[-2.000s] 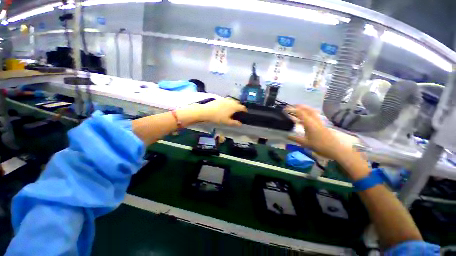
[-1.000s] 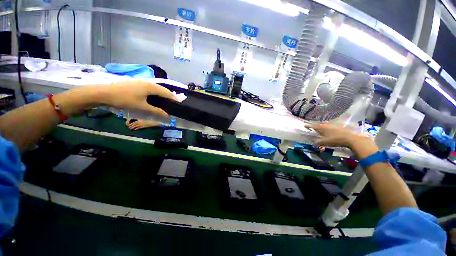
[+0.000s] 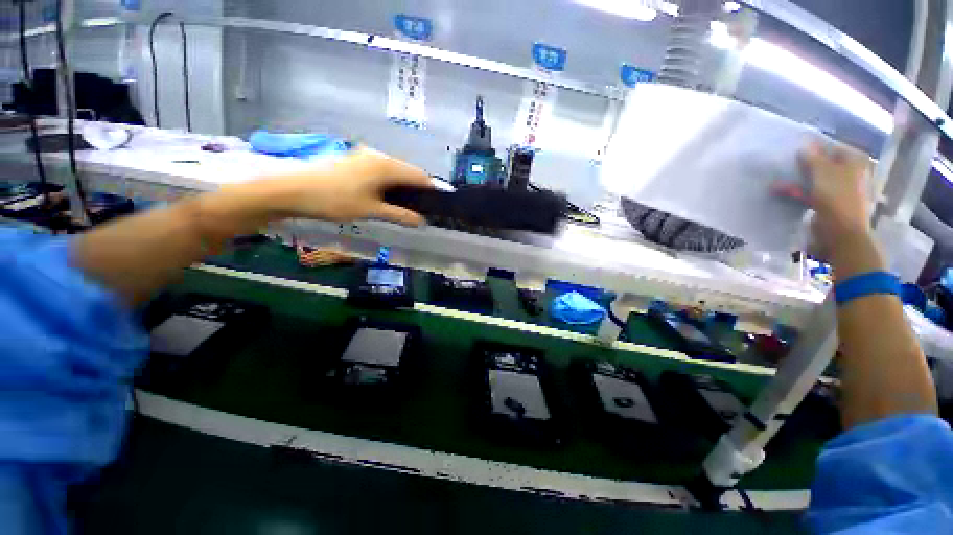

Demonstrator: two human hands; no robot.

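Note:
My left hand (image 3: 366, 186) grips one end of a long black foam piece (image 3: 481, 208), held level above the white shelf. The fingers close over its left end. My right hand (image 3: 833, 188), with a blue wrist strap, is raised at the right and holds a white sheet (image 3: 711, 162) by its right side. The sheet is tilted up and slightly blurred. Both hands are above the conveyor. Parts of the right fingers are blurred against the sheet.
Below, several open tablets (image 3: 519, 395) in black trays lie on the green belt (image 3: 444, 381) with white rails. A white post (image 3: 779, 392) stands at the right. A blue cloth item (image 3: 293, 142) lies on the white shelf (image 3: 617, 251). Another person's hand (image 3: 326, 257) shows across the belt.
My right hand has risen and now holds up the white sheet; a second ago it was low at the shelf. My left hand still holds the black foam piece, now more level.

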